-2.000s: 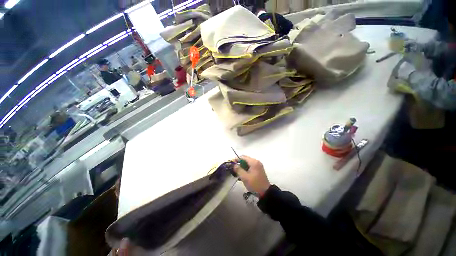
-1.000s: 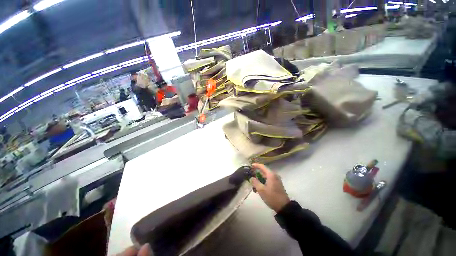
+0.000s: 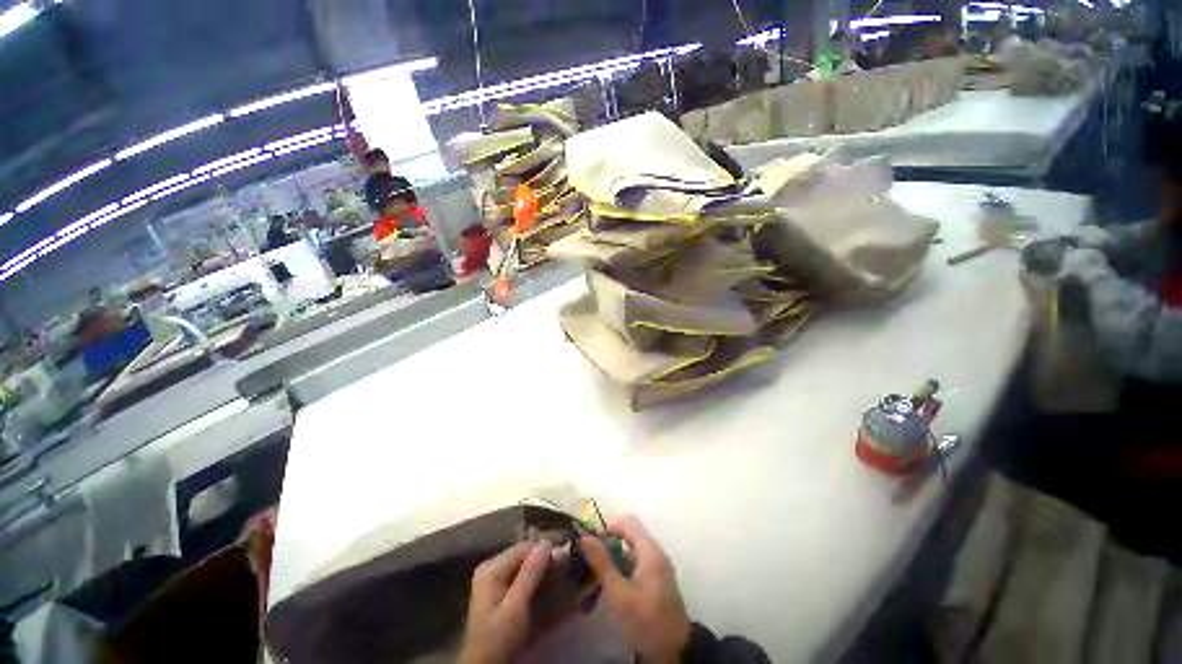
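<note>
A beige bag (image 3: 376,538) with a dark inside lies on the white table at the near left, its mouth towards me. My left hand (image 3: 508,594) pinches the bag's edge near its right corner, where a little yellow edging shows. My right hand (image 3: 638,584) is right beside it, closed around a short green handle (image 3: 620,555). A thin metal shaft points up and left from that handle. The exact contact between tool and cloth is hidden by my fingers.
A heap of beige bags with yellow edges (image 3: 674,298) stands at the table's far side. A red and grey pot (image 3: 894,435) with handles sits at the right, a slim brown stick beside it. An orange tool (image 3: 524,208) is left of the heap. Another person's sleeve (image 3: 1121,305) shows at far right.
My left hand has moved from the bag's near left end to its right corner, beside my right hand. My right hand has come lower and nearer, still with the green handle.
</note>
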